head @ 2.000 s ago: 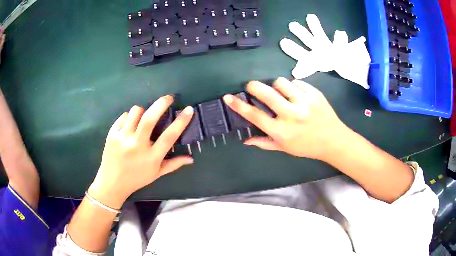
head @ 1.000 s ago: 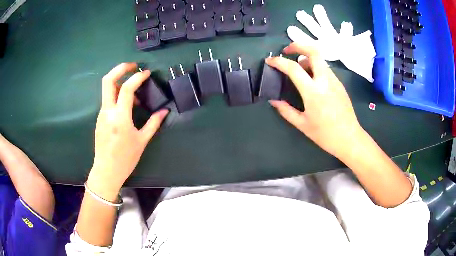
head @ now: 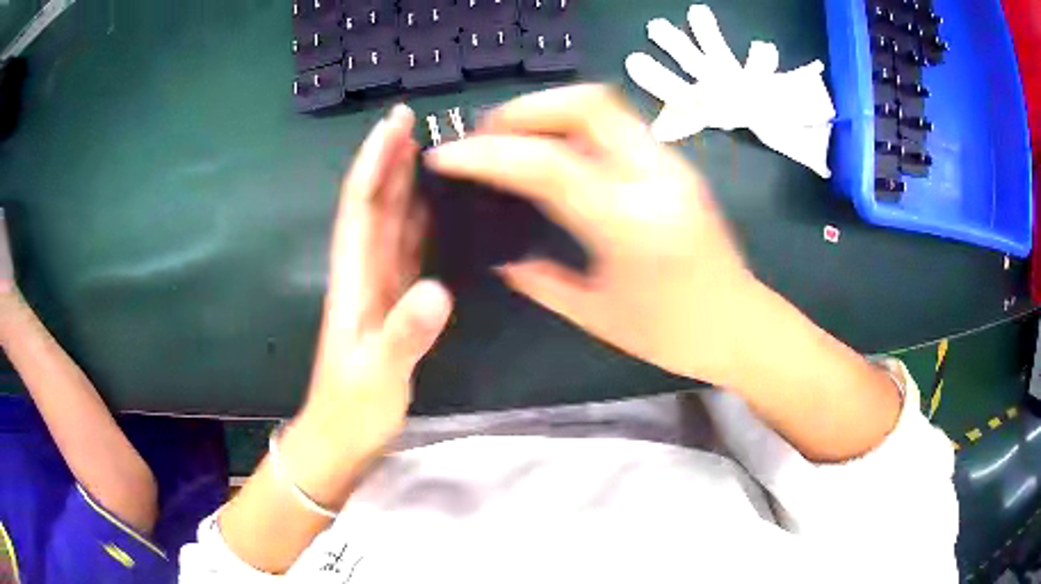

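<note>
Several black power adapters (head: 474,222) are bunched between my two hands above the bench, blurred, with one pair of silver pins pointing away from me. My left hand (head: 377,262) is upright with its palm and thumb against their left side. My right hand (head: 622,217) curls over them from the right, fingers on top and thumb below. The hands hide most of them, so their exact layout cannot be told. A dark block of adapters (head: 432,46) stands in rows beyond, pins up.
A white glove (head: 731,91) lies right of the block. A blue tray (head: 959,205) holding adapters is at the right, with a red edge beyond. A small red-and-white label (head: 831,234) lies on the green bench (head: 194,228). Another person's arm (head: 69,388) is at the left.
The adapters first lay under my hands with pins towards me, then stood spread apart with pins away. Now my hands have come together and bunched them.
</note>
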